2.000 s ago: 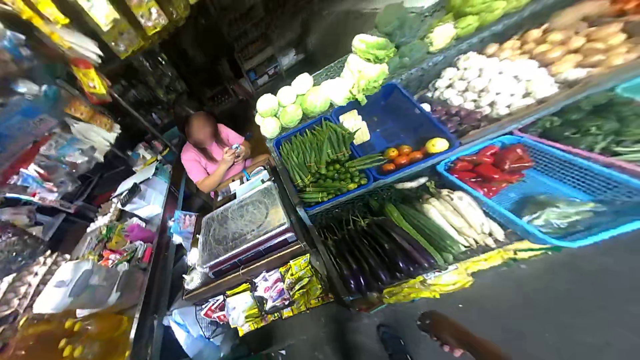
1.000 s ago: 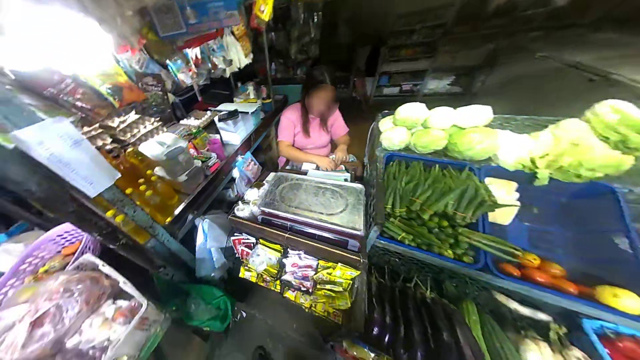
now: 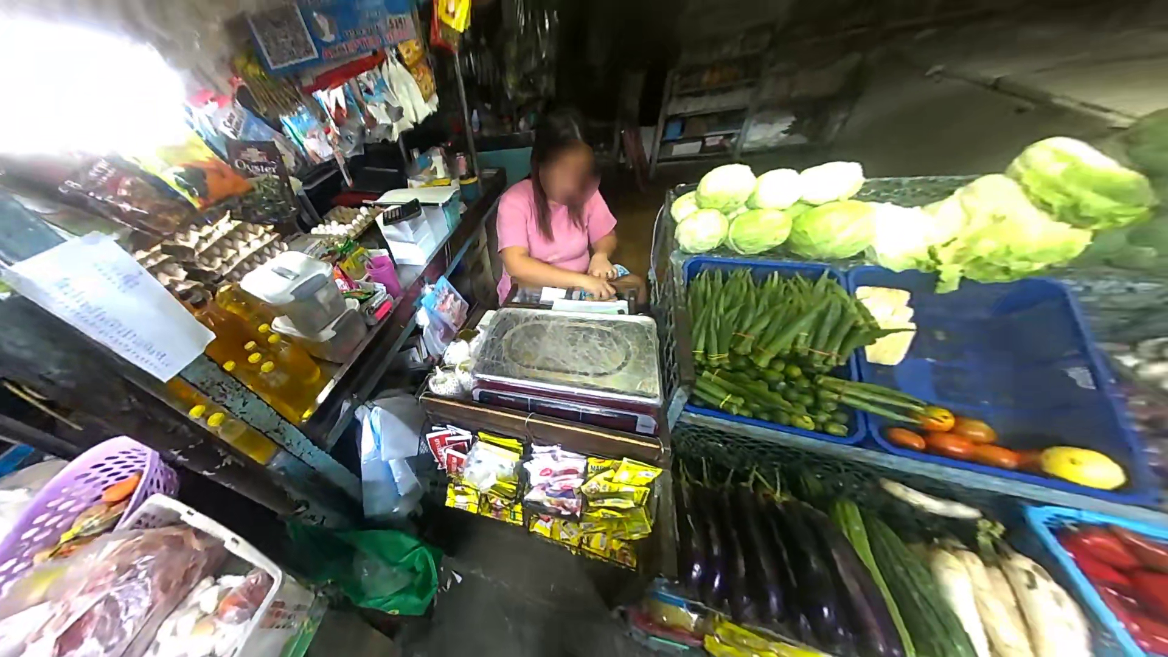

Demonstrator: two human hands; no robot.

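Note:
Neither of my hands shows in the head view now. In front of me a weighing scale with a wide metal platter (image 3: 568, 351) rests on a wooden stand. Sachets in yellow and white packs (image 3: 552, 497) hang on the stand's front. To the right, a blue tray (image 3: 1095, 383) holds tomatoes (image 3: 949, 444), a yellow fruit or vegetable and pale cut pieces (image 3: 885, 324). Beside it, another blue tray holds bundled okra (image 3: 776, 319) and small green citrus fruits (image 3: 808, 401). Cabbages (image 3: 757, 228) lie behind, and eggplants (image 3: 766, 557) and white radishes (image 3: 1013, 593) lie lower.
A person in a pink shirt (image 3: 557, 228) sits behind the scale, hands low. On the left are a counter with egg trays (image 3: 224, 246) and oil bottles (image 3: 274, 370), a post, a purple basket (image 3: 82, 506), a white basket (image 3: 265, 570) and a green plastic bag (image 3: 388, 570).
The view has swung left and levelled since two seconds ago. A hand seen at the bottom edge then is out of view now. The seated person's hands have lowered from a small object held up.

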